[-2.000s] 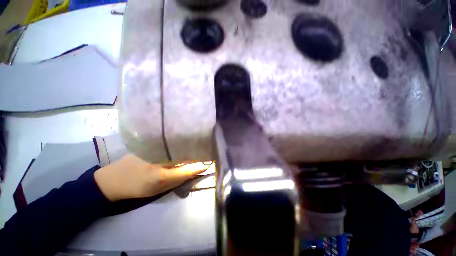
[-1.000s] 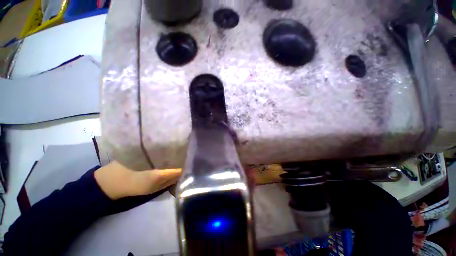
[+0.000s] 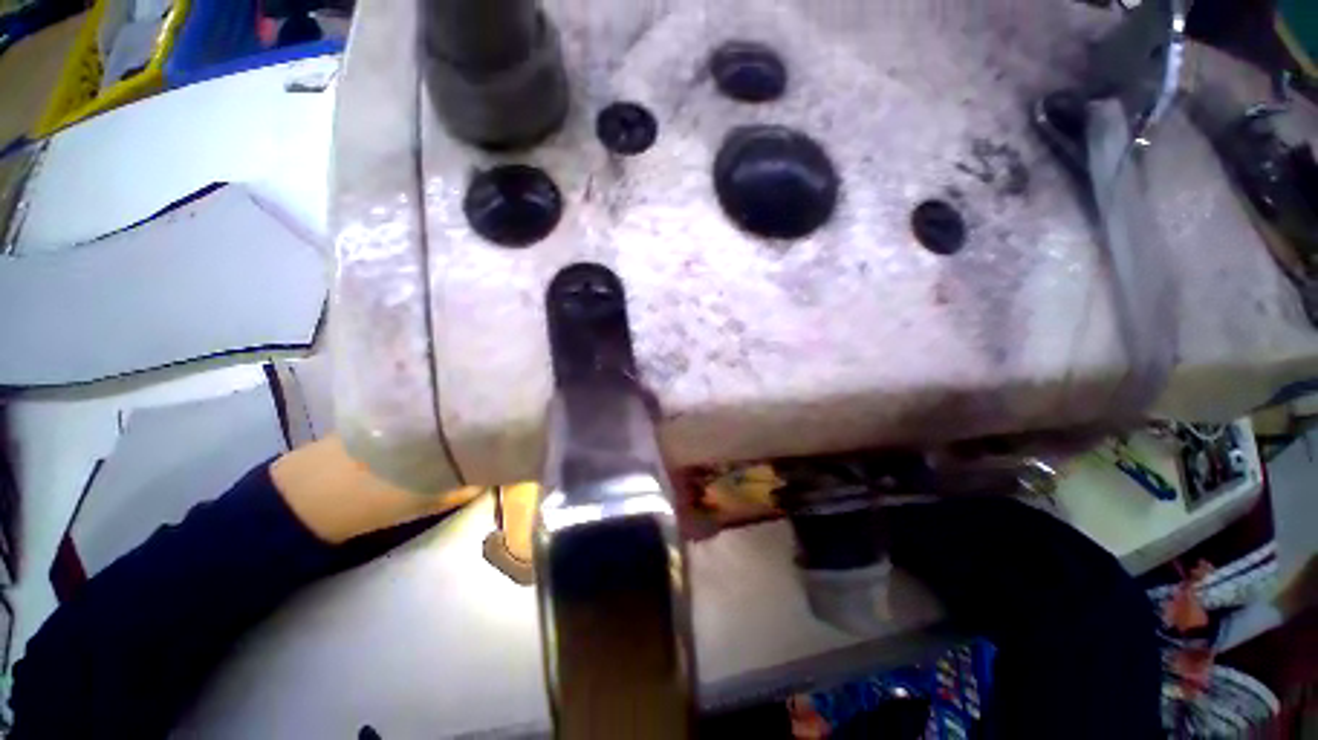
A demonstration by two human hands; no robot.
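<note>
The off-white sewing machine head (image 3: 853, 289) fills the middle and hides the needle area. A shiny metal loop, perhaps the take-up lever guard (image 3: 614, 506), stands out from its front. My left hand (image 3: 362, 484) reaches from the left under the head; its fingers are mostly hidden, so I cannot tell what they hold. Part of my right hand (image 3: 737, 489) seems to show below the head, blurred and mostly covered. Pale cut panels with dark edges (image 3: 159, 297) lie on the white table at the left, one nearer panel (image 3: 181, 455) beside my left sleeve.
Yellow (image 3: 138, 51) and blue (image 3: 246, 41) bins stand at the far left table edge. A small parts tray (image 3: 1214, 466) is at the right table end. A blue lattice basket (image 3: 925, 694) shows below the table edge. Patterned fabric hangs at the lower right.
The view has shifted, so the machine head sits lower and shows more of its top. My left hand is more hidden under the head. The lamp-lit bed shows again beside the metal loop.
</note>
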